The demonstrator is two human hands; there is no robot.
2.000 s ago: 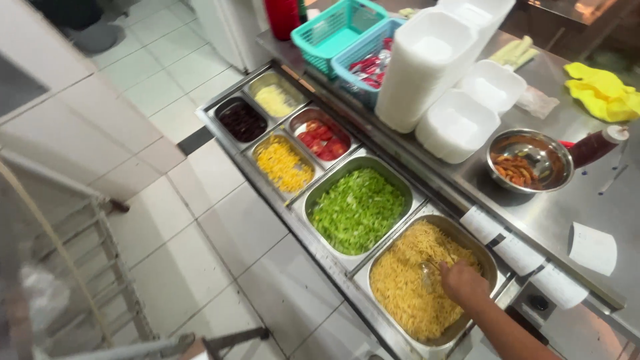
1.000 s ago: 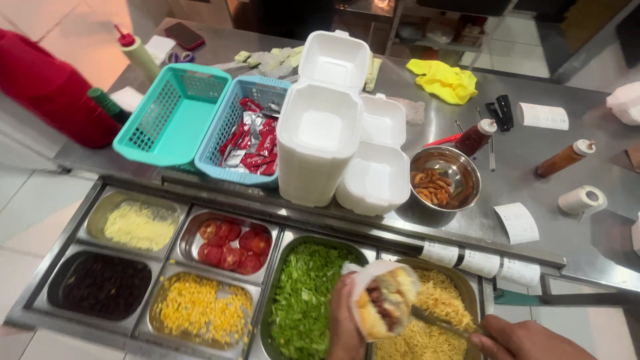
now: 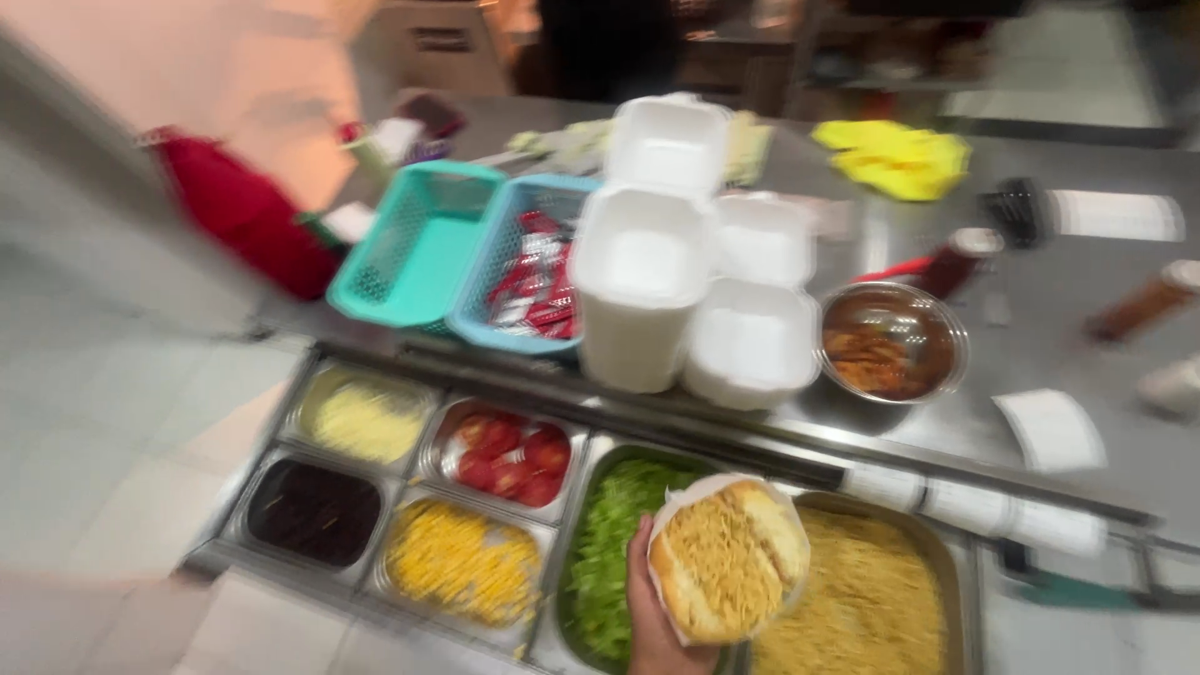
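Observation:
My left hand [image 3: 652, 614] holds up an opened bread bun [image 3: 731, 562] in a white wrapper. Thin yellow shredded sticks cover its filling. It is above the edge between a steel pan of chopped lettuce [image 3: 614, 553] and a larger pan of the same yellow sticks [image 3: 858, 600]. To the left are smaller steel pans of corn [image 3: 464, 562], tomato slices [image 3: 511, 455], a pale shredded food [image 3: 367, 420] and a dark food [image 3: 316, 511]. My right hand is out of view.
Behind the pans stand a teal basket [image 3: 422, 248], a blue basket of red sachets [image 3: 534, 281], stacked white foam boxes [image 3: 642, 281] and a steel bowl of orange-brown food [image 3: 891, 347]. A yellow cloth [image 3: 895, 159], sauce bottles [image 3: 961, 258] and paper slips [image 3: 1050, 431] lie farther right.
The yellow sticks now cover the bun's filling, which showed brown one second ago. My right hand, earlier beside the bun with a utensil, has left the view.

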